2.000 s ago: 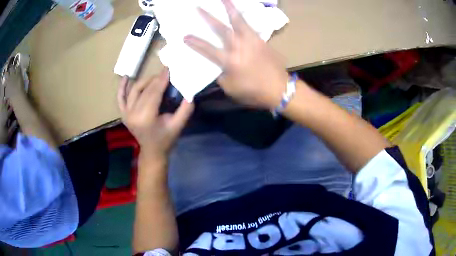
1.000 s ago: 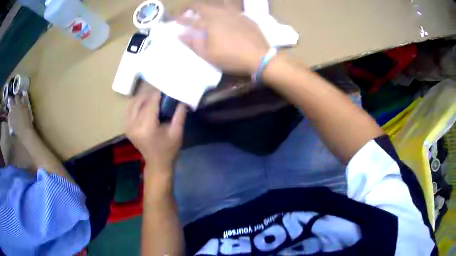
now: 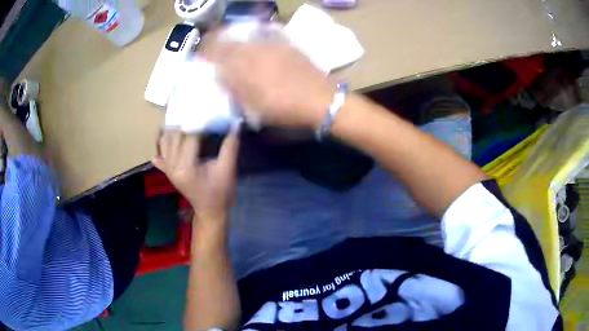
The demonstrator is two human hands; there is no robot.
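Observation:
My left hand (image 3: 197,171), at the table's front edge, grips the end of a dark object (image 3: 210,145), seemingly a black mini fan; the rest of it is hidden under the cloth. My right hand (image 3: 271,81), blurred, with a bracelet, presses a white wiping cloth (image 3: 200,100) over it. A white mini fan (image 3: 169,64) lies just left of the cloth, its round head away from me. A second piece of white cloth (image 3: 326,39) lies crumpled beyond my right hand. Another dark item (image 3: 252,10) shows at the top edge.
A solvent bottle (image 3: 119,22) is at the upper left. Part of a purple item (image 3: 339,2) shows at the top edge. Another person's blue striped sleeve (image 3: 39,226) is at left, near a fan (image 3: 29,106). A yellow lined crate (image 3: 552,226) holding fans stands at right.
My right hand has moved left and down with the cloth, which now covers more of the dark object near my left hand. The neighbour's arm has shifted at left.

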